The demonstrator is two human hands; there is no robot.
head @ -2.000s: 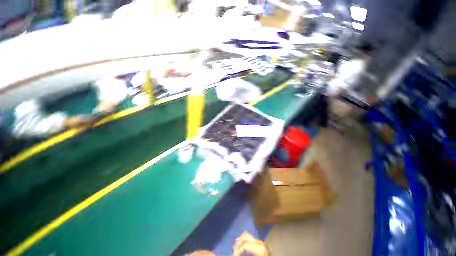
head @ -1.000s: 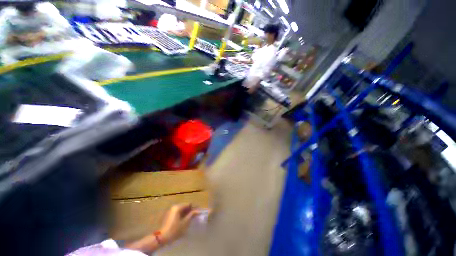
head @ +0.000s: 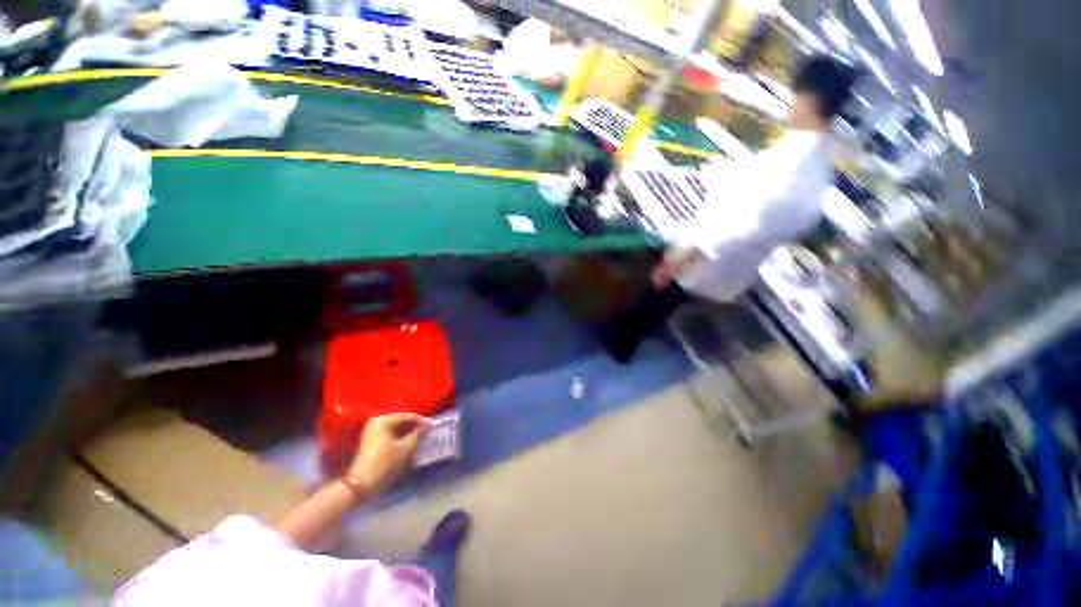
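Note:
My left hand (head: 385, 451) is low in the view, left of the centre, with a pink sleeve and a red band at the wrist. Its fingertips pinch a small whitish slip or bag (head: 440, 439) with faint marks on it. The hand is in front of the near edge of a red plastic stool (head: 389, 370). My right hand is not in view.
The green bench (head: 296, 213) runs across, with a small white slip (head: 520, 223) and a dark item (head: 586, 196) near its end. A person in white (head: 759, 213) stands by a cart (head: 741, 385). A carton (head: 178, 474) lies lower left; blue racks (head: 972, 486) are right.
The view has turned and moved along the bench. The red stool is now nearer and the black tray has slid to the left edge. My left hand still holds the slip, now seen more clearly.

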